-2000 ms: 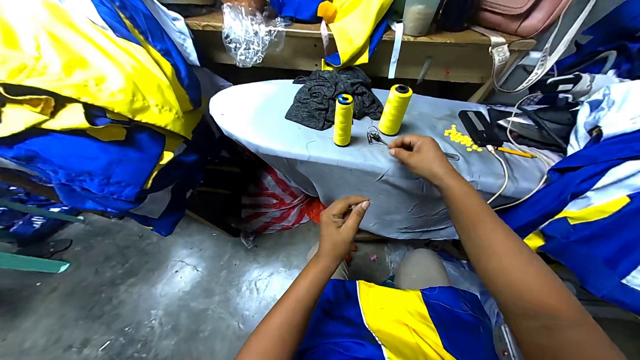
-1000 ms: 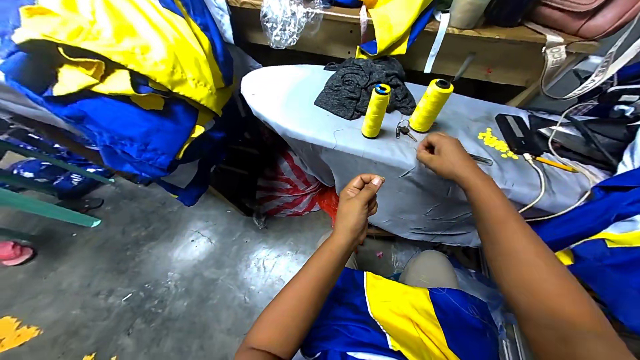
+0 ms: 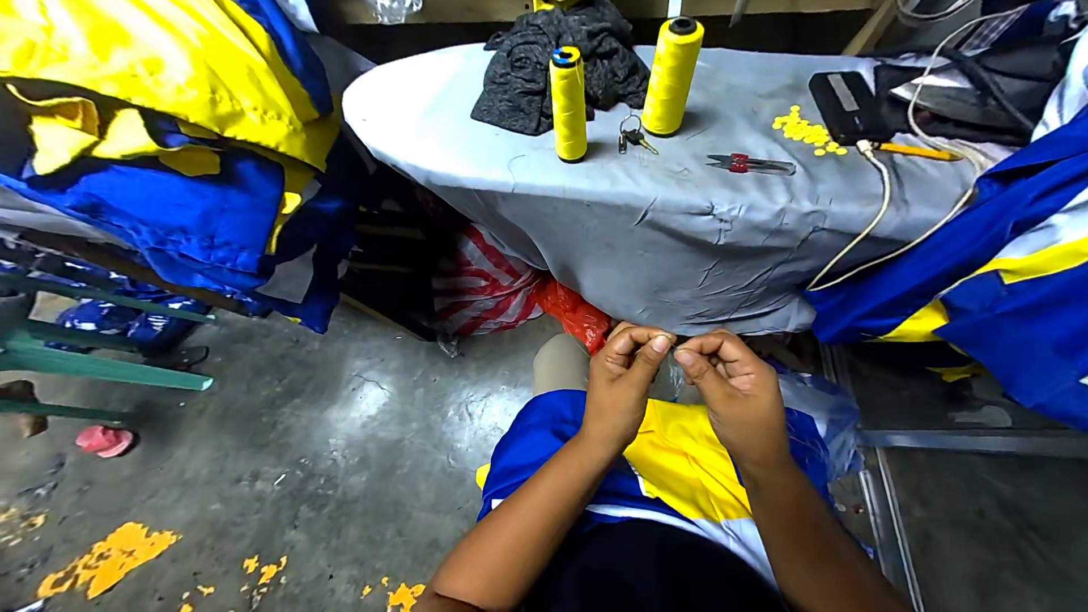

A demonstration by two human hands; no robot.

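Note:
My left hand and my right hand are close together over my lap, thumbs and forefingers pinched. Something tiny and thin, too small to name, is between the fingertips. Beneath them a blue, yellow and white garment lies across my lap. On the cloth-covered ironing board stand two cones of yellow thread, a slim one and a wider one. Small keys on a ring lie between them, and thread snips to the right.
Dark grey cloth lies behind the cones. Yellow discs, a black device with a white cable and a yellow pencil are on the board's right part. Garments are heaped at left and right. A green stool stands lower left.
My right hand has moved from beside the keys at the board's edge down to my left hand, and their fingertips now nearly meet. The view has shifted.

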